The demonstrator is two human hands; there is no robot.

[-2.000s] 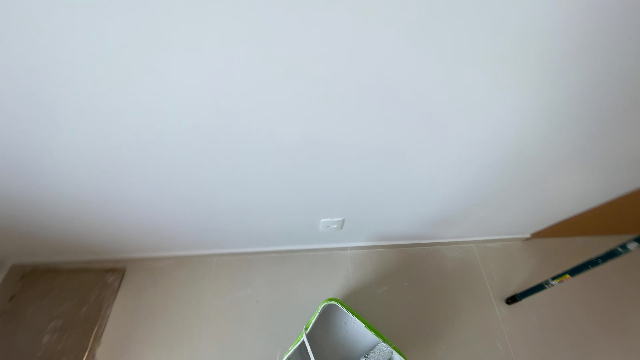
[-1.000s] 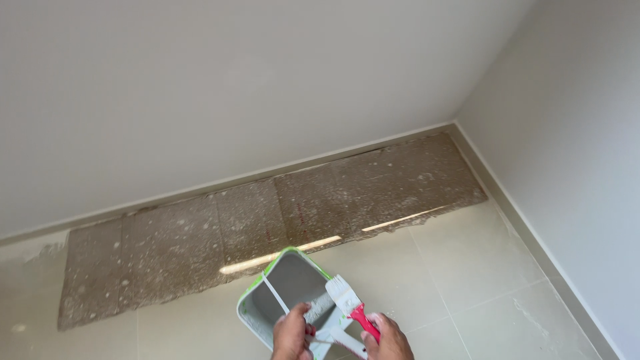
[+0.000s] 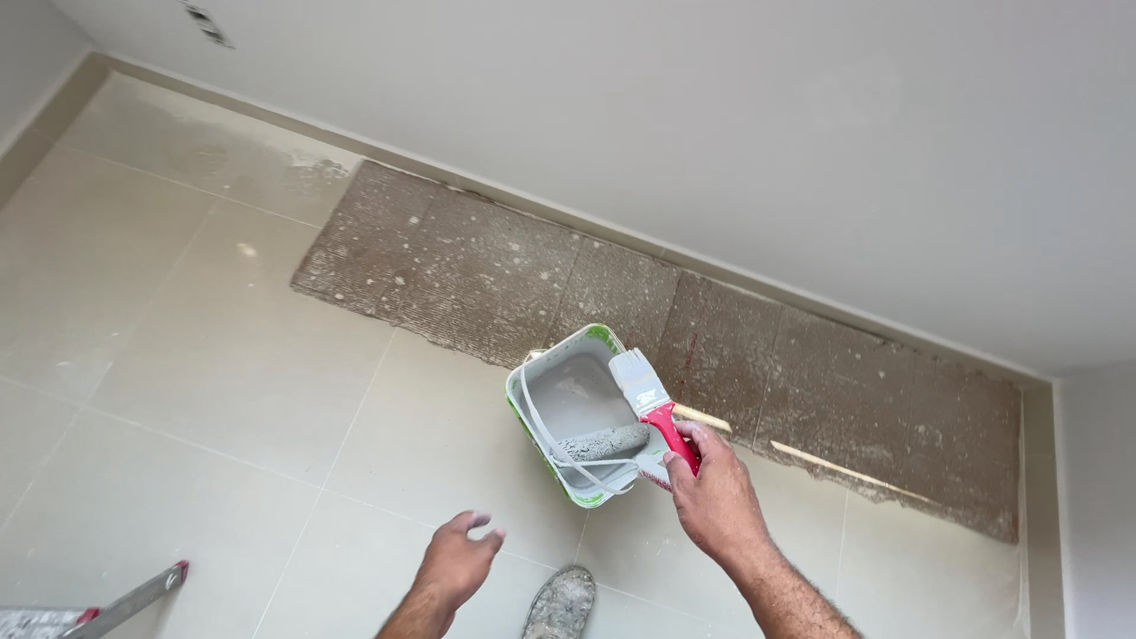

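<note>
In my right hand (image 3: 717,484) is a paintbrush (image 3: 652,399) with a red handle, its bristles coated in pale paint and pointing up and left over the bucket's right side. The square paint bucket (image 3: 512,395), green and white at the rim, holds grey-white paint. A paint-covered mini roller (image 3: 603,444) lies in it, and its handle end (image 3: 655,469) reaches over the edge beside my right hand. The wire bail lies across the opening. My left hand (image 3: 459,559) is empty, with curled fingers apart, below and left of the bucket.
A rough brown strip of flooring sheet (image 3: 479,275) runs along the baseboard (image 3: 568,217) of the white wall (image 3: 710,106). Beige floor tiles (image 3: 222,355) surround it. A metal ladder foot (image 3: 142,603) shows at lower left, and a paint-spattered shoe (image 3: 561,603) at the bottom.
One second ago my left hand was at the bucket's near edge; now it is away from it. My right hand still holds the brush. The view has shifted considerably.
</note>
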